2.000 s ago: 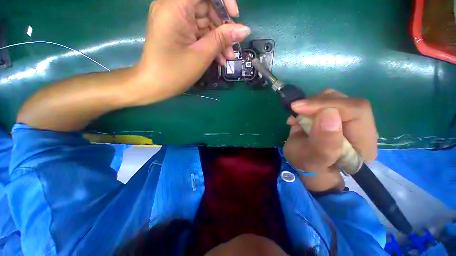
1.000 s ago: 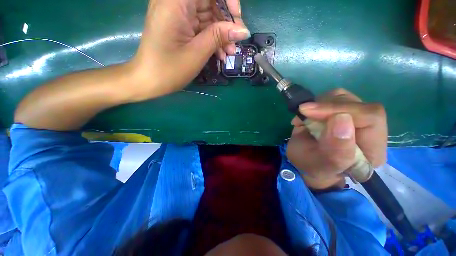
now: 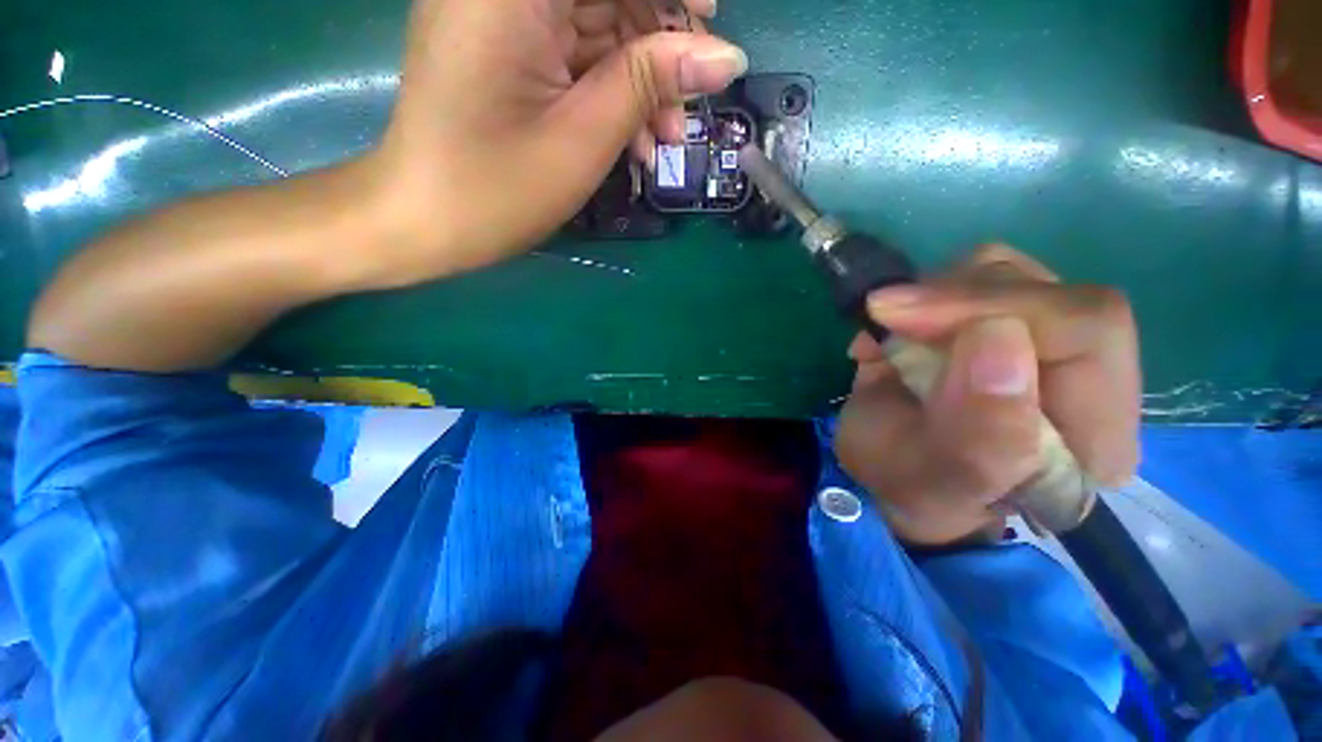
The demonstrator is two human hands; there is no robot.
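Observation:
A small open watch-like unit [image 3: 702, 163] with a circuit board sits in a flat black fixture [image 3: 792, 105] on the green bench. My left hand [image 3: 558, 116] comes in over the fixture's left part and holds thin dark tweezers [image 3: 677, 19] pointing down at the unit's upper part; the hand hides much of them. My right hand [image 3: 993, 399] holds the soldering iron [image 3: 864, 273] like a pen. Its metal tip is at the unit's right edge; whether it touches cannot be told.
Solder wire [image 3: 189, 122] runs across the bench at the left and under my left forearm, with a small white tag [image 3: 57, 65] nearby. A red-orange tray [image 3: 1258, 87] is at the upper right. A yellow strip [image 3: 334, 390] lies at the bench's front edge.
The bench items sit slightly higher in the view. The tray, at the right, has shifted right. My right hand and the iron have moved right since the earliest frame; the iron's tip stays by the unit's right side.

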